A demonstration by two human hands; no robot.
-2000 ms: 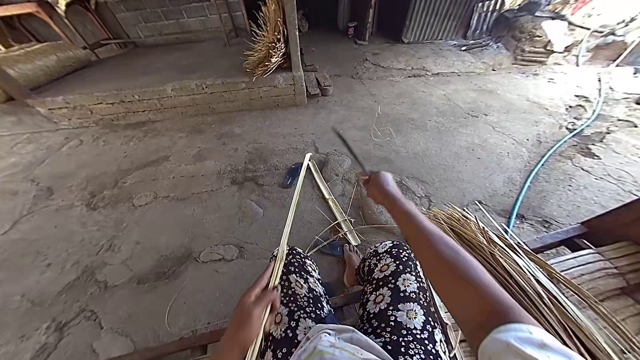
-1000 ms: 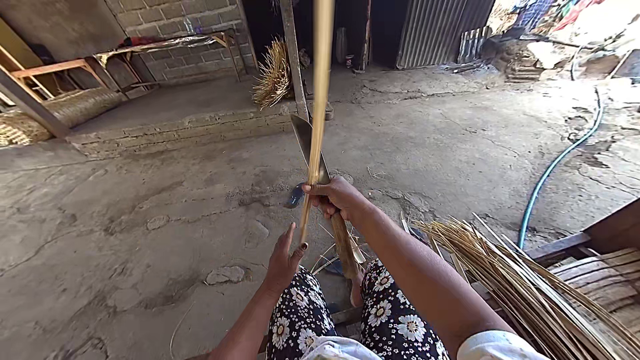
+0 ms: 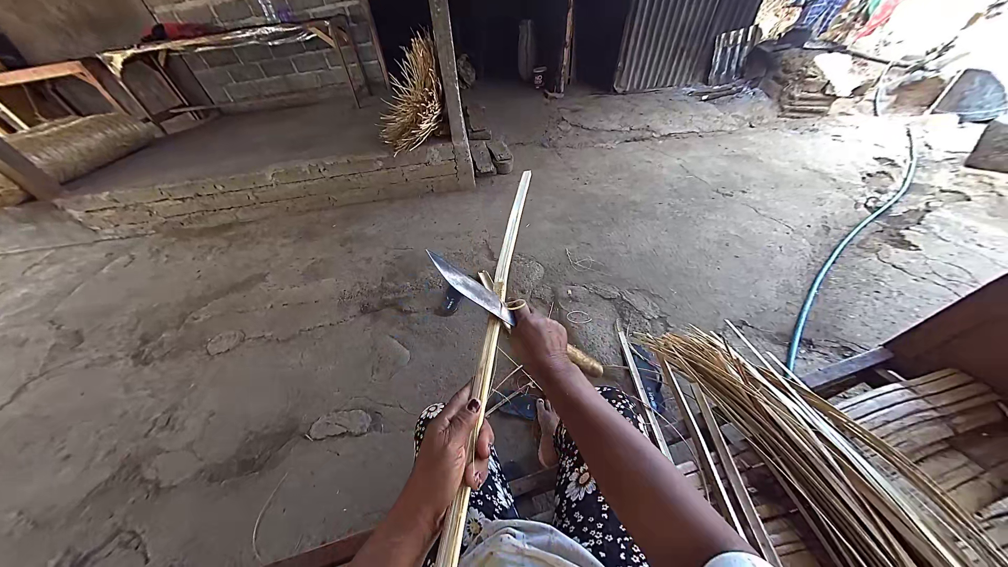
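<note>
A long bamboo strip (image 3: 512, 228) slants up and away from my lap. My left hand (image 3: 457, 445) is closed around its lower part, the thumb lying along it. In my right hand (image 3: 540, 340) is a large knife (image 3: 471, 290), gripped near the base of its blade. The blade lies across the strip just ahead of that hand, its tip toward the left. The wooden knife handle (image 3: 585, 361) sticks out behind the fist. Below the blade a short curl of bamboo shows at the strip. To the right of my legs lies a bundle of thin split strips (image 3: 787, 441).
I sit on a slatted bamboo bench (image 3: 913, 409) above a cracked concrete floor. Sandals (image 3: 650, 378) and loose shavings lie around my feet. A blue-green hose (image 3: 827, 276) runs along the right. Ahead stand a raised ledge (image 3: 276, 189), a post (image 3: 453, 94) and an upright bundle (image 3: 411, 98).
The strip, upright before me one second ago, now points forward and down. My left hand, open then, has closed on it. The knife has turned so that its blade crosses the strip.
</note>
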